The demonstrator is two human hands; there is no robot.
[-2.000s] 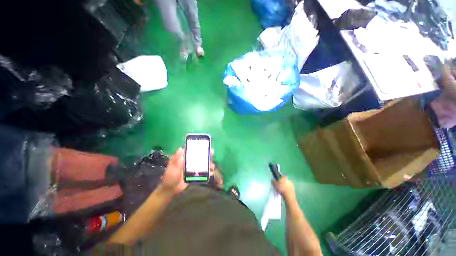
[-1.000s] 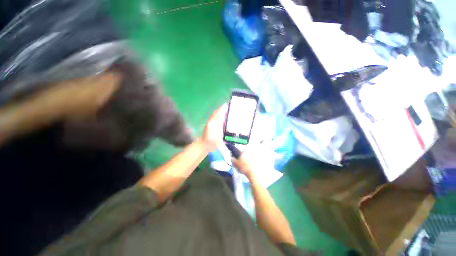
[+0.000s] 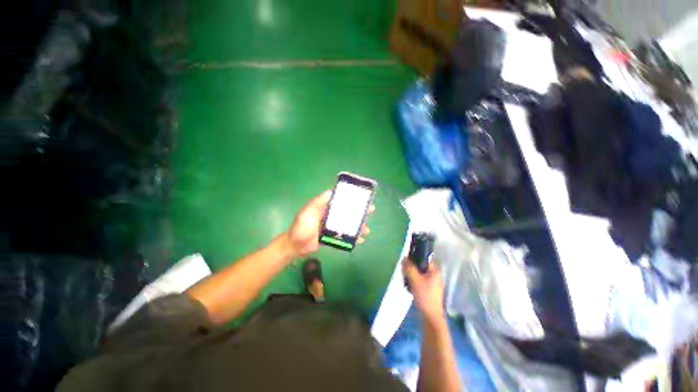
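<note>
My left hand [image 3: 310, 223] holds a smartphone [image 3: 348, 211] with a bright white screen and a green bar at its lower end, in front of me over the green floor. My right hand [image 3: 425, 285] is to the right of it, closed around a short black flashlight [image 3: 421, 251]. A white paper sheet [image 3: 393, 310] hangs down beside my right hand; how the fingers hold it is blurred.
A white table [image 3: 549, 200] with dark garments [image 3: 612, 145] runs along the right. A blue plastic sack [image 3: 430, 138], clear plastic bags [image 3: 490, 279] and a brown carton [image 3: 425, 32] stand by it. Dark plastic-covered garments [image 3: 84, 153] line the left. A white tub [image 3: 172, 280] is at lower left.
The view has moved forward along the floor; the open carton, the wire cage and the other person's arm are out of view. My hands have moved apart since one second ago, still holding their things.
</note>
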